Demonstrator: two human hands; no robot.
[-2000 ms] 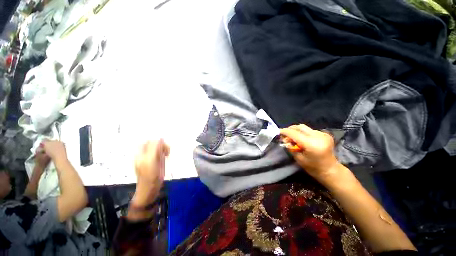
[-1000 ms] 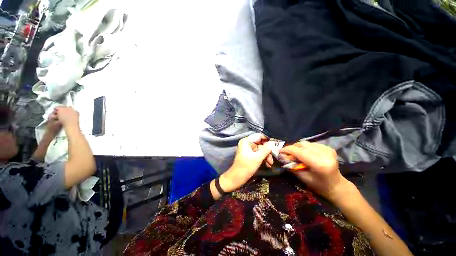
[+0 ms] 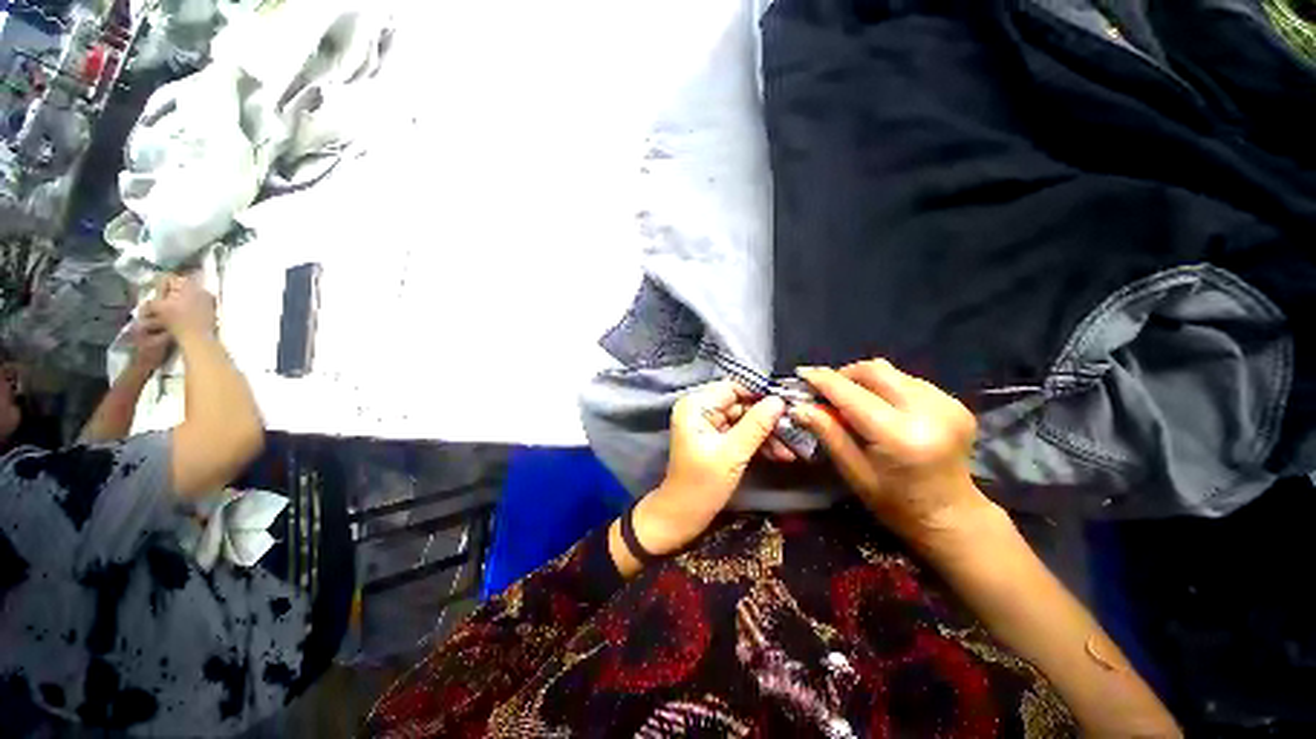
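Observation:
The dark grey garment (image 3: 924, 202) lies on the table and hangs over its near edge, with a lighter grey face at its left and a round double-stitched armhole seam at right. My left hand (image 3: 717, 451) pinches the garment's seam edge, where a small pale label-like piece shows. My right hand (image 3: 898, 440) meets it from the right, fingertips at the same seam. The orange handle of the snips is hidden in this frame; whether my right fist still holds them cannot be seen.
The white table (image 3: 505, 217) carries a black phone (image 3: 299, 319) and pale garments (image 3: 202, 159) at left. Another person's arm (image 3: 214, 397) is at the far left, holding pale cloth. A blue bin (image 3: 556, 513) is below the table edge, beside dark bars.
My left hand came from the left to the seam and now grips it. My right hand's fingers have shifted to the seam beside it, and the orange handle no longer shows.

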